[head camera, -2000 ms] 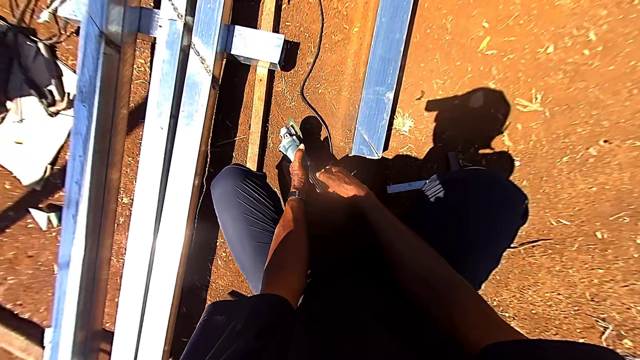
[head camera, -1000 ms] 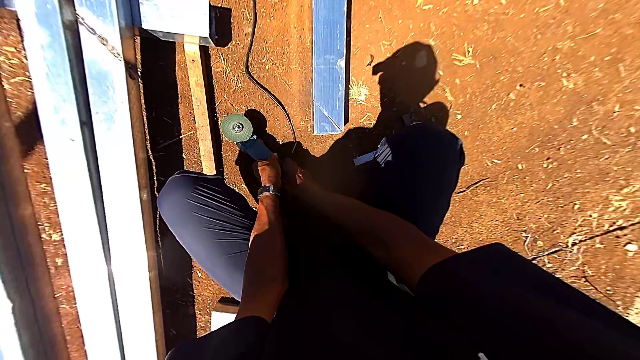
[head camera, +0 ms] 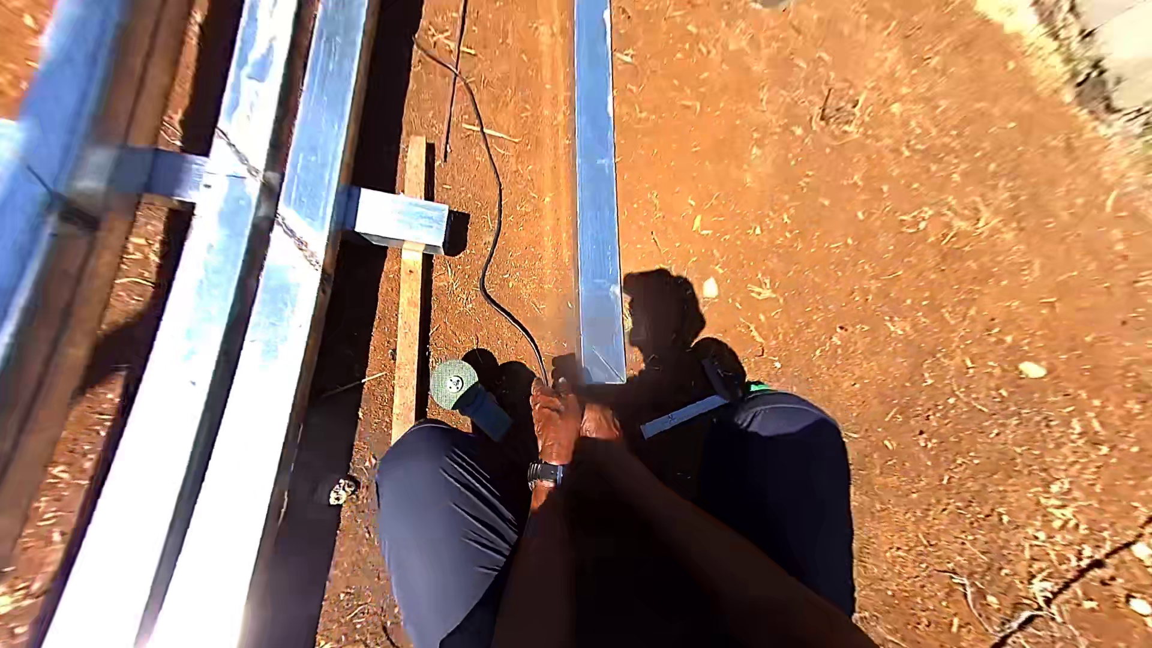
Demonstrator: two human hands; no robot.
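An angle grinder (head camera: 486, 414) with a pale green disc facing up is beside my left knee, its rear lost in shadow. My left hand (head camera: 556, 418), with a watch at the wrist, is to its right and apart from its visible blue body. Close against it is my right hand (head camera: 598, 421), largely in shadow. Both are at the near end of a rectangular metal tube (head camera: 598, 225) on the soil. A dark cord (head camera: 490, 252) runs down to my left fingers; what either hand grips is hidden. A flat metal strip (head camera: 684, 417) is near my right knee.
Long metal tubes (head camera: 211, 297) rest side by side on the left, across a metal crosspiece (head camera: 400, 219) that juts towards me. A chain (head camera: 297, 238) lies over them. A wooden batten (head camera: 412, 297) lies on the red soil. Pale concrete or stone (head camera: 1120, 54) is at top right.
One second ago my left hand was on the grinder; now it is right of the grinder's visible body, at the tube's near end beside my right hand. The view has shifted.
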